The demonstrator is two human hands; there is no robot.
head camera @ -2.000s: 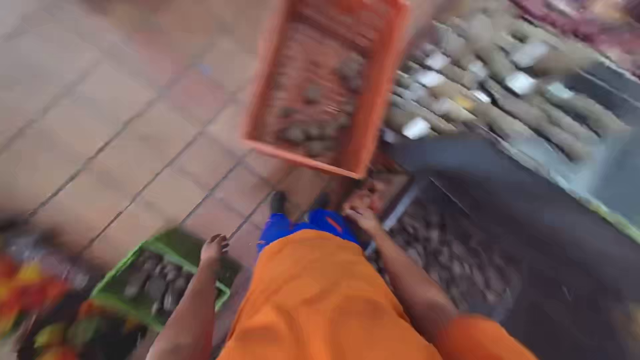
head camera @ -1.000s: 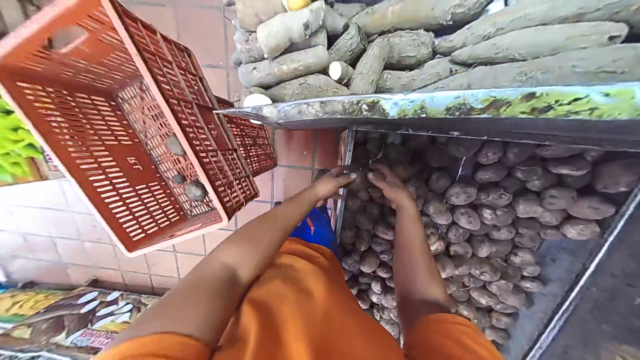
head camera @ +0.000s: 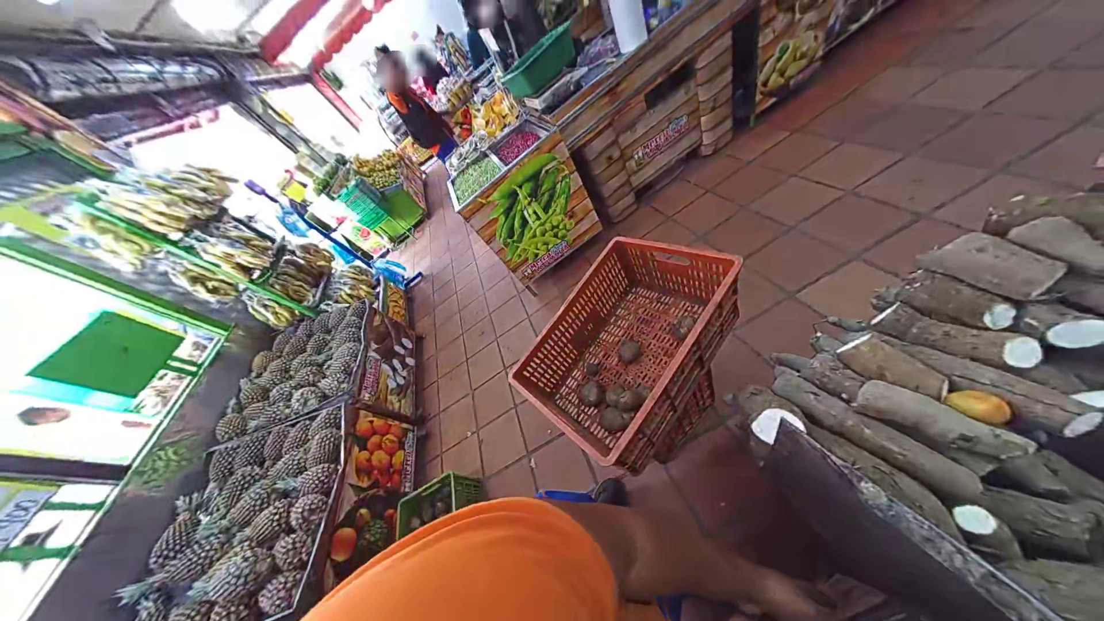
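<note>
My left hand is low at the bottom edge, right of centre, reaching into shadow beside the dark edge of the cassava display. Its fingers are blurred and partly cut off, so whether it holds something cannot be told. My right hand is out of view. Ahead of my left arm, a red plastic crate stands on top of another crate, tilted in the view. Several round brown tubers lie on its slatted bottom. The bin of brown tubers is not visible.
Thick cassava roots are piled at the right. Pineapples fill bins at the left, beside a green crate on the tiled floor. A person in an orange and dark top stands at the far end of the aisle.
The view has swung from the tuber bin to the aisle and stalls. Both hands were over the tubers one second ago; now only my left arm and hand show.
</note>
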